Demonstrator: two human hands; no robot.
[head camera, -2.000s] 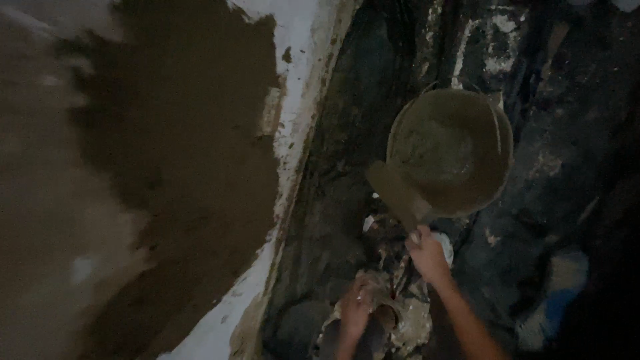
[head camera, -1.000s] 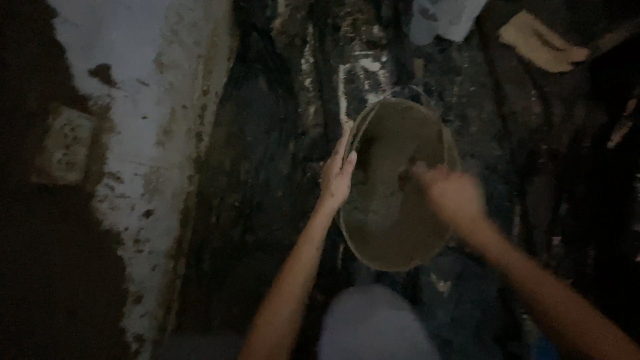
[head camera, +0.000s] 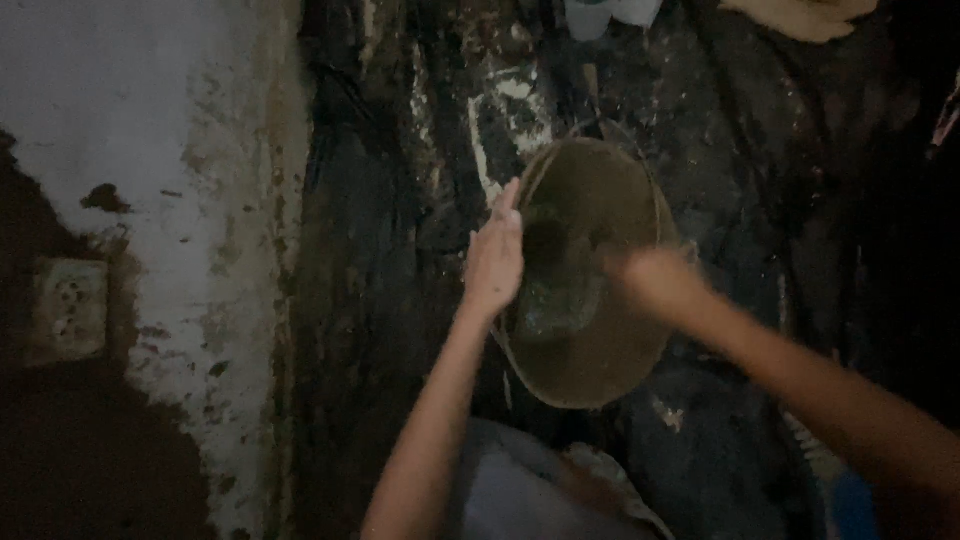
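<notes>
A round bucket (head camera: 592, 386) with wet, brownish-grey mortar-like material inside is tilted below me. My left hand (head camera: 496, 259) lies against its left rim, fingers pointing up along the side; the grip is on the rim, thumb side toward the opening. Over the right part of the opening is my right hand (head camera: 660, 285), blurred and curled. Whether it holds a tool is too blurred to tell. A thin wire handle shows at the bucket's far edge.
On the left, a wall (head camera: 240, 225) has peeling paint, dark wet patches and a socket-like plate (head camera: 73, 309). Dark, stained sheeting (head camera: 375, 300) covers the floor. Pale containers (head camera: 589, 19) and a tan scrap (head camera: 810, 19) lie at the top.
Two seconds ago my right hand held a flat tool at the bucket, and my left hand was low, away from it. Since then my left hand has come to the rim. The view has shifted.
</notes>
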